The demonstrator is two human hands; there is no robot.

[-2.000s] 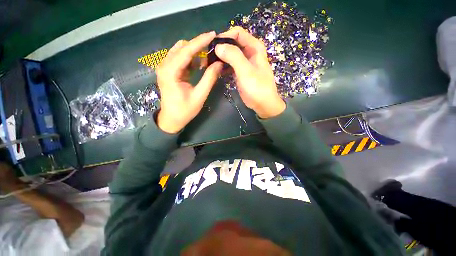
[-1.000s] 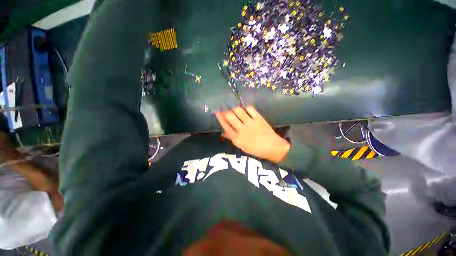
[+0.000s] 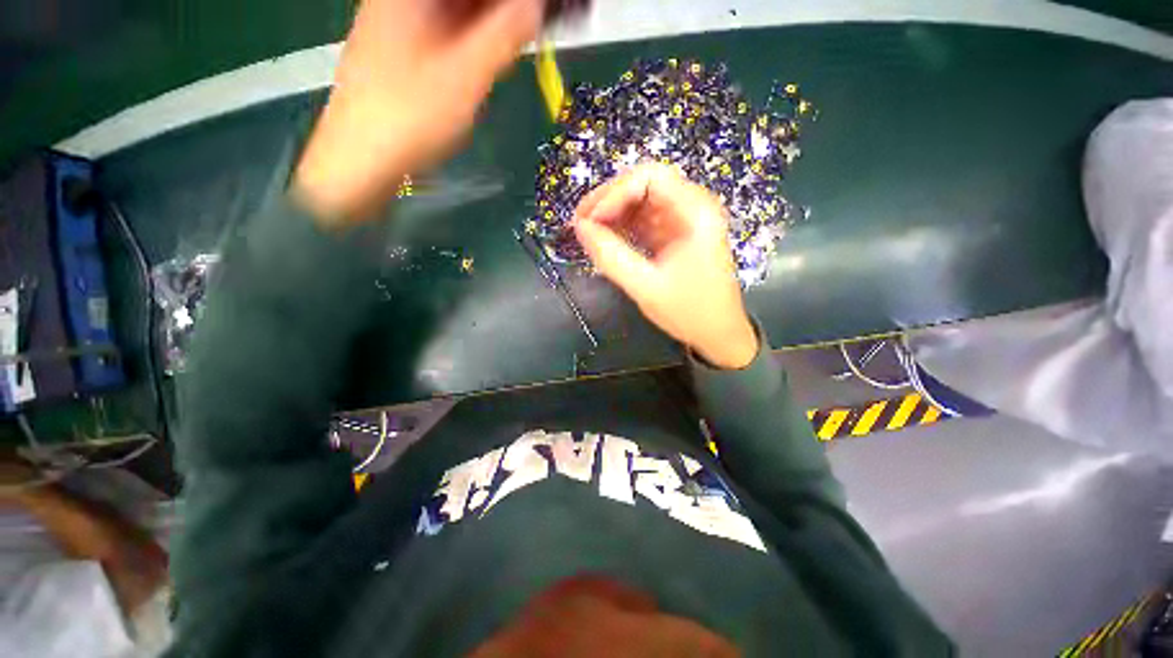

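My left hand (image 3: 418,103) is blurred at the top left, its fingers on a dark block (image 3: 563,13) cut off by the top edge. A yellow strip (image 3: 551,80) hangs below the block. My right hand (image 3: 669,251) is over the front of the pile of padded parts (image 3: 669,109), thumb and fingertips together; I cannot tell whether they hold a tiny part. Tweezers (image 3: 566,296) lie on the bench before the pile. A small part with a yellow dot (image 3: 466,265) lies left of them. The yellow pads (image 3: 405,186) show only partly beside my left wrist.
A clear bag of parts (image 3: 180,309) lies at the left, partly hidden by my left sleeve. Beyond it stand a blue-black bench device (image 3: 84,283) and a cable. A white line (image 3: 193,97) bounds the bench's far side. Another person's arm is at lower left; pale clothing is at right.
My left hand, out of view a second ago, is back in view with the dark block. My right hand has moved from the bench's front edge up to the pile.
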